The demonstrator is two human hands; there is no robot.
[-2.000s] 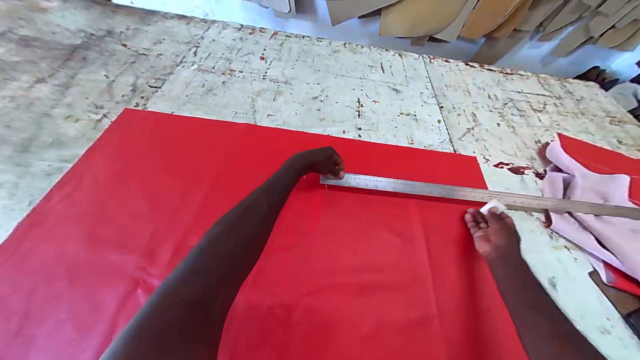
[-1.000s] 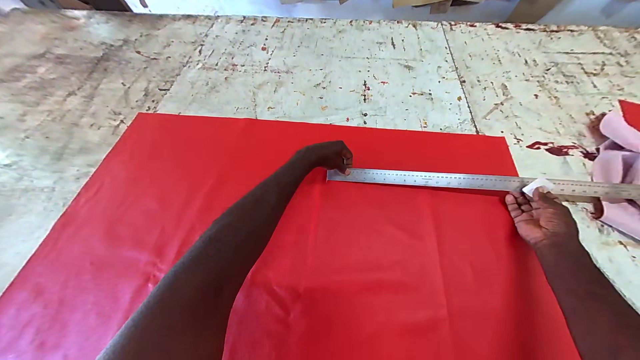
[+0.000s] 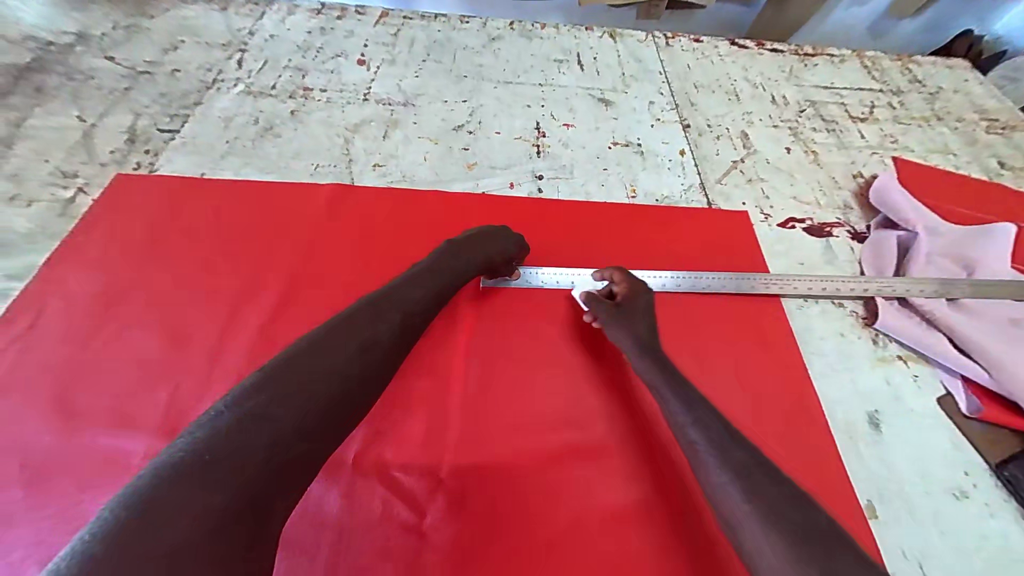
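Note:
A long metal ruler [image 3: 720,282] lies across a red sheet of leather-like material [image 3: 264,264], its right part reaching past the sheet's edge. At the ruler's left end is my left hand [image 3: 490,250], its fingers bent down onto the metal; whether they grip it or only press it, I cannot tell. My right hand [image 3: 622,308] pinches a small flat white piece [image 3: 588,290], perhaps chalk, at the ruler's lower edge, a short way right of my left hand.
The worktable [image 3: 448,96] has a worn, paint-stained pale top. At the right, crumpled pink-backed red material [image 3: 944,248] lies around the ruler's far part. Below it is a dark brown piece [image 3: 980,432] at the frame's edge. Brown pieces hang beyond the table's back edge.
My right hand has moved left along the ruler with the white piece, from near the sheet's right edge to close by my left hand. My left hand stays at the ruler's left end.

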